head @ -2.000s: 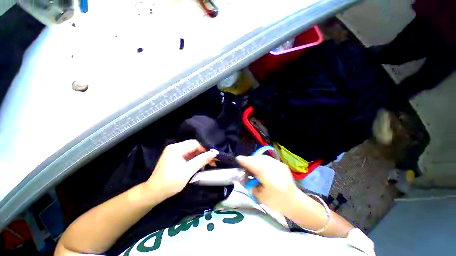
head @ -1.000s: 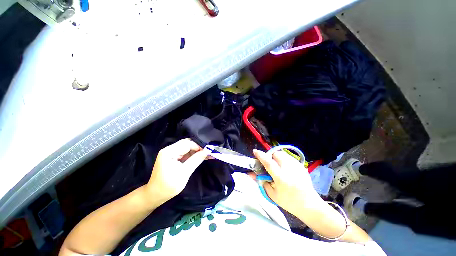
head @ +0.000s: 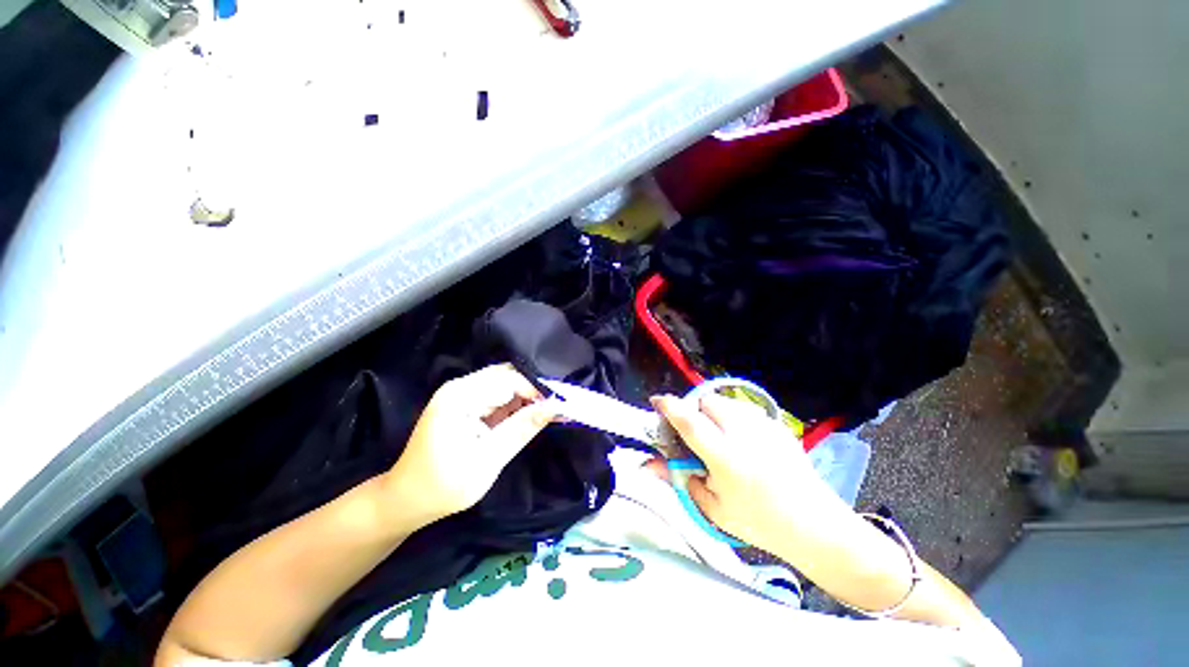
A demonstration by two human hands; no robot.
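My right hand (head: 741,465) holds blue-handled scissors (head: 610,416), with the blades pointing left to the fingertips of my left hand. My left hand (head: 459,440) pinches an edge of the dark garment (head: 554,476) at the blade tips. The garment lies over my lap, below the table edge. Whether the blades are open, and what lies between them, is too blurred to tell.
The white table (head: 300,170) with a ruler edge crosses the upper left, bearing tiny black scraps and a red tool (head: 558,16). A dark garment heap (head: 835,261) lies beyond my right hand, by a red bin (head: 808,102) and red basket rim (head: 662,341).
Over two seconds the scissors and my right hand have moved slightly right, while my left hand stays near the same place. Another person's legs, seen at right one second ago, are gone.
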